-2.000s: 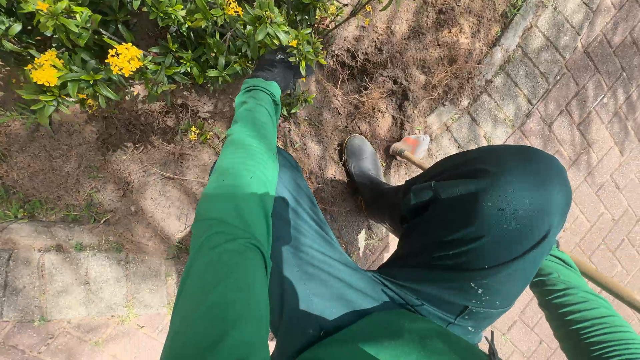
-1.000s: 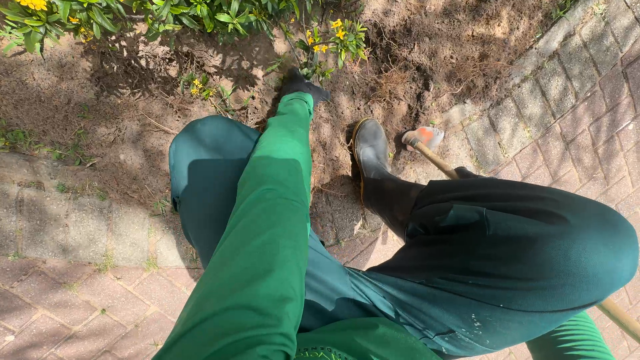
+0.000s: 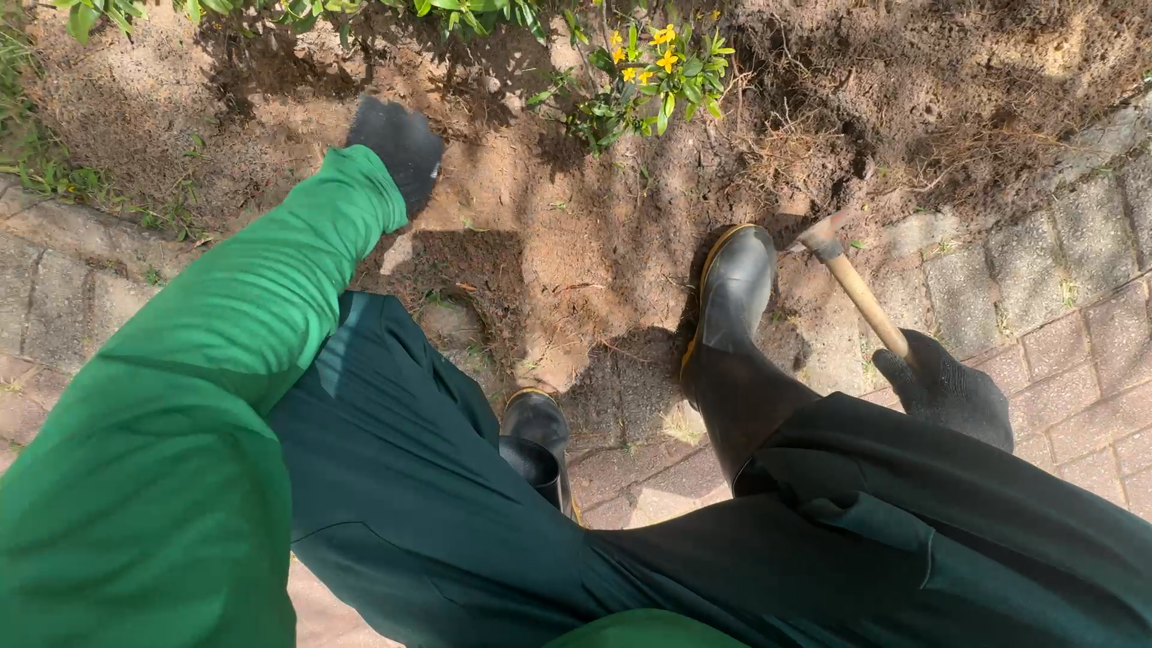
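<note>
My left hand (image 3: 396, 153), in a dark glove, is over the bare soil (image 3: 477, 180) on the left; its fingers do not show well enough to tell whether they hold anything. My right hand (image 3: 945, 391), in a dark knit glove, grips the wooden handle (image 3: 864, 301) of a hoe-like tool on the right. The tool's worn metal head (image 3: 823, 232) lies beside the toe of a rubber boot (image 3: 738, 283), at the border of soil and paving. A small plant with yellow flowers (image 3: 666, 81) grows between my hands, farther out.
Loose roots (image 3: 792, 153) and dug soil lie at the upper right. Green shrub leaves (image 3: 477, 11) line the top edge. Grey edging pavers (image 3: 1026, 261) and reddish paving (image 3: 1093, 396) border the bed. Another rubber boot (image 3: 537, 423) stands near the bottom centre.
My left hand has moved away from the flowering plant to the left, over bare soil. My right hand, out of view or hidden before, now shows on the tool's handle. The view has shifted.
</note>
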